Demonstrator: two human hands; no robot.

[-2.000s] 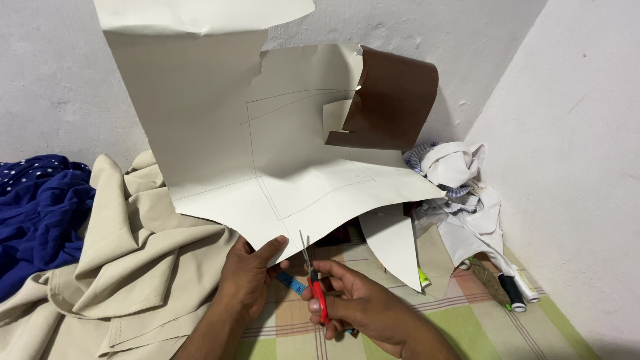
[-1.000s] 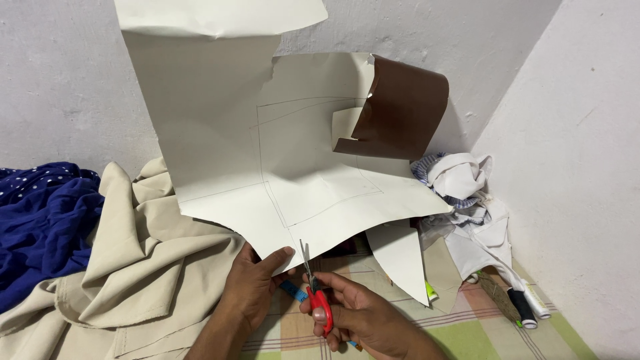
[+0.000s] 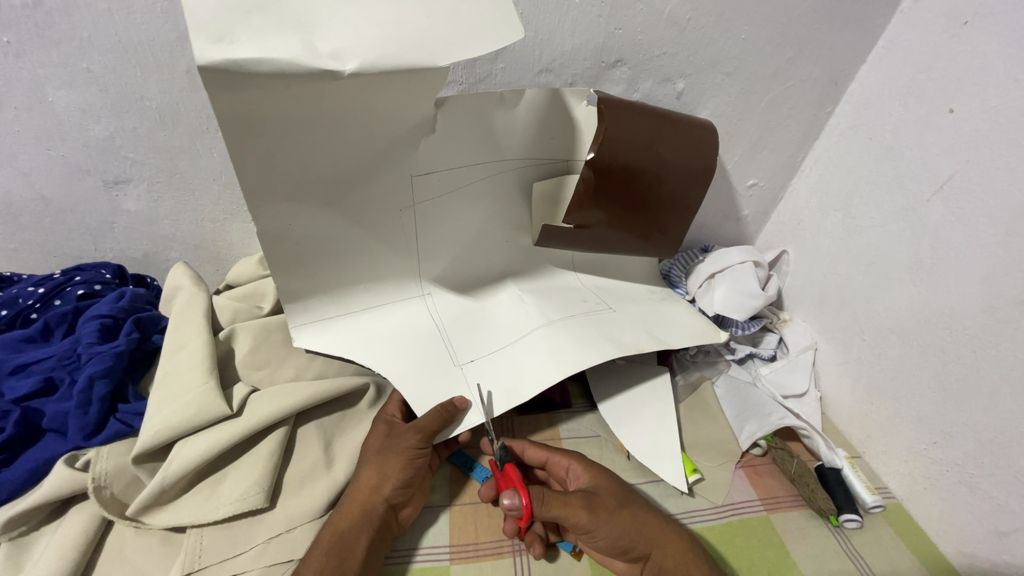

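Observation:
A large sheet of white paper or thin card (image 3: 512,328) with pencilled outlines stands up in front of me, its right part curled over to show a brown back (image 3: 652,176). My left hand (image 3: 416,448) pinches its lower corner, thumb on top. In my right hand (image 3: 560,496) are red-handled scissors (image 3: 508,480), their blades pointing up at the sheet's lower edge, just right of my left thumb. Part of a blue measuring tape (image 3: 470,466) shows between and below my hands.
Beige fabric (image 3: 216,400) and blue fabric (image 3: 72,360) lie at the left. On the checked cloth (image 3: 768,524) at the right are a pointed white piece (image 3: 644,416), white cloth scraps (image 3: 752,344), a black thread spool (image 3: 838,496) and a white one (image 3: 862,482). Walls stand behind and at the right.
My left hand keeps its hold on the sheet's lower corner, and the scissors remain in my right hand by the edge. Nothing has plainly been let go or taken up.

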